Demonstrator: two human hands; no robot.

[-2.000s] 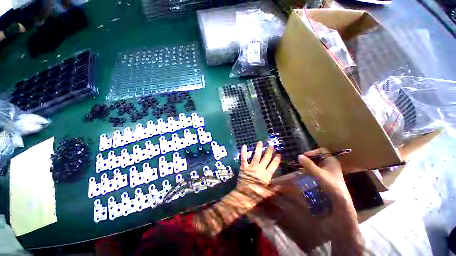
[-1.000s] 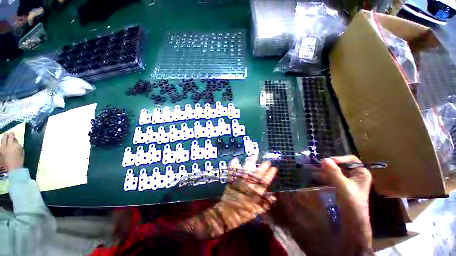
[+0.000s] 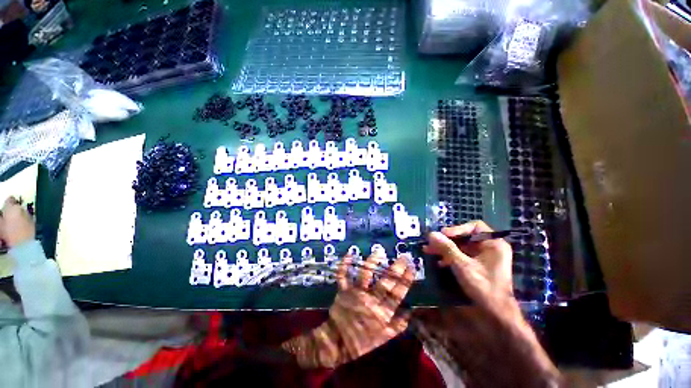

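Small white holed plates (image 3: 280,193) lie in several rows on the green table top. My left hand (image 3: 367,307) lies with spread fingers over the lower edge of the bottom row, near its right end. My right hand (image 3: 477,261) holds a thin dark pick or tweezers (image 3: 481,236), its tip near the right end of the bottom row, close to my left fingertips. A few dark pieces (image 3: 367,220) lie in a gap in the third row. Gridded strips of small dark parts (image 3: 461,163) lie to the right of the rows.
Loose black parts (image 3: 292,115) lie below a clear blister tray (image 3: 322,49). A glossy dark pile (image 3: 167,174) sits beside white paper (image 3: 101,208). A black-pocket tray (image 3: 151,45) and plastic bag are upper left, a carton (image 3: 625,167) right. A coworker's hand (image 3: 15,223) is far left.
The view has shifted. My right hand with the thin tool has moved left from the gridded strips to the end of the bottom plate row. My left hand stays by that row.
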